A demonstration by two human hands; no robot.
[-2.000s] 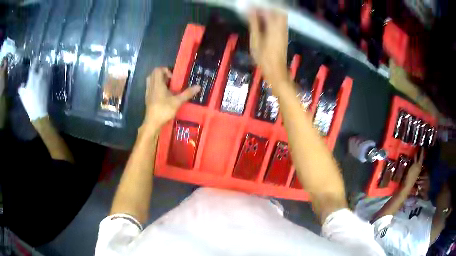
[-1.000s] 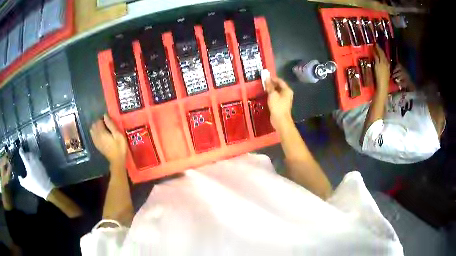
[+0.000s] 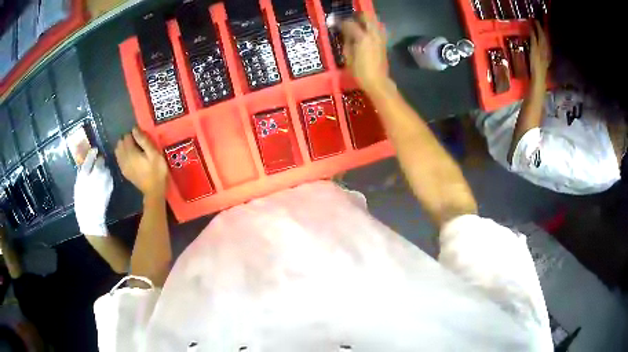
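A red tray (image 3: 227, 148) lies in front of me. Its far row holds several open black flip phones (image 3: 258, 62) with silver-white keypads. Its near row holds several glossy red rectangles (image 3: 275, 141), and its second near slot from the left is empty. My right hand (image 3: 365, 51) is over the rightmost flip phone, fingers bent down at its keypad. Whether the fingers pinch a pad is hidden. My left hand (image 3: 141, 159) rests at the tray's left edge, fingers curled against the rim.
A whitish bottle (image 3: 435, 53) with a shiny round top stands right of the tray. Further right is another red tray (image 3: 486, 98) with a person's hand over it. At left, a white-gloved hand (image 3: 93, 196) touches a clear pocketed tray (image 3: 51, 144). A raised shelf edge runs at upper left.
My right hand has moved up from the tray's right edge onto the rightmost phone. The white pad seen in its fingertips is now out of sight. The neighbour's gloved hand has moved right.
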